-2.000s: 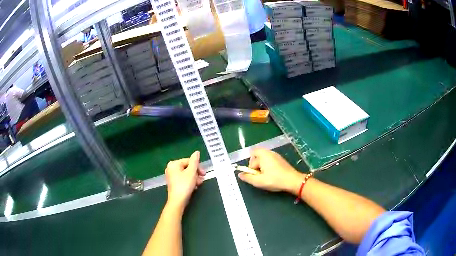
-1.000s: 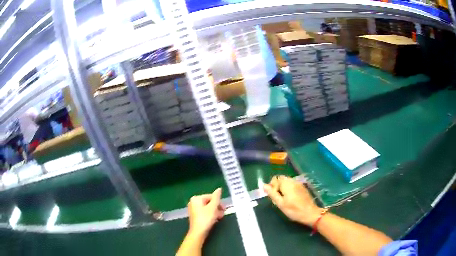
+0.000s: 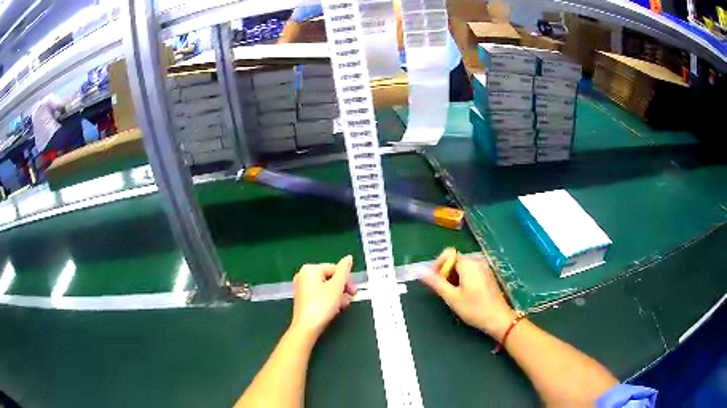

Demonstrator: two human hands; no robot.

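Note:
The long white label strip (image 3: 367, 175) hangs down across the bench, with black barcodes on its upper part and a plain-looking lower part. A short white tape piece (image 3: 401, 288) lies crosswise at it near the rail. My left hand (image 3: 320, 293) is half curled just left of the strip, thumb up, fingertips by the tape's left end; whether it grips anything is unclear. My right hand (image 3: 470, 291) is right of the strip, its fingertips bent together and blurred, so anything in them cannot be made out. A product box (image 3: 564, 227), white top and teal side, lies on the green mat.
Stacked boxes (image 3: 530, 107) stand at the mat's back. A dark roller with orange ends (image 3: 351, 195) lies across the belt (image 3: 275, 223). A metal upright (image 3: 171, 159) rises from the rail at left. Label sheets (image 3: 428, 80) hang behind the strip. Corrugated cartons (image 3: 638, 76) are at back right.
The camera view has shifted. My right hand has moved away from the strip to the right over the two seconds. My left hand stays beside the strip. The product box stays on the mat.

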